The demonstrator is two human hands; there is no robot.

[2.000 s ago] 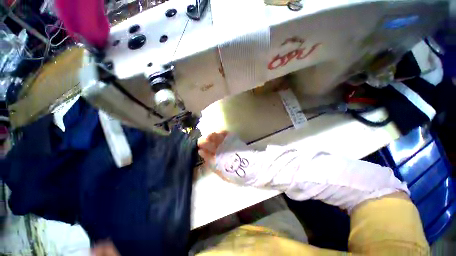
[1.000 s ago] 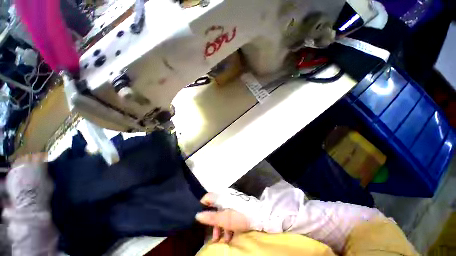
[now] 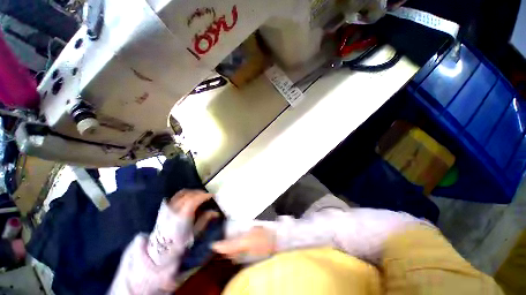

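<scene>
The dark navy garment (image 3: 109, 230) lies left of and below the sewing head, its upper part reaching under the needle area. A white strip (image 3: 91, 188) lies on it. My left hand (image 3: 195, 206) grips the garment's right edge at the table's front. My right hand (image 3: 248, 244) is just right of it, blurred, with its fingertips at the same dark edge; whether it pinches the cloth cannot be told. The off-white lockstitch machine (image 3: 144, 63) with red lettering stands above. The presser foot is hard to make out.
Scissors (image 3: 374, 61) with black and red handles lie right of the machine bed (image 3: 242, 129). A printed measuring tape piece (image 3: 284, 86) is stuck on the bed. A blue plastic crate (image 3: 470, 121) stands at the right, with a yellow-brown block (image 3: 416, 155) beside it. Magenta thread (image 3: 16, 78) shows upper left.
My left hand has moved from the garment's far left to its right edge, near my right hand. The cloth there is now bunched. The view has shifted, with the machine further left.
</scene>
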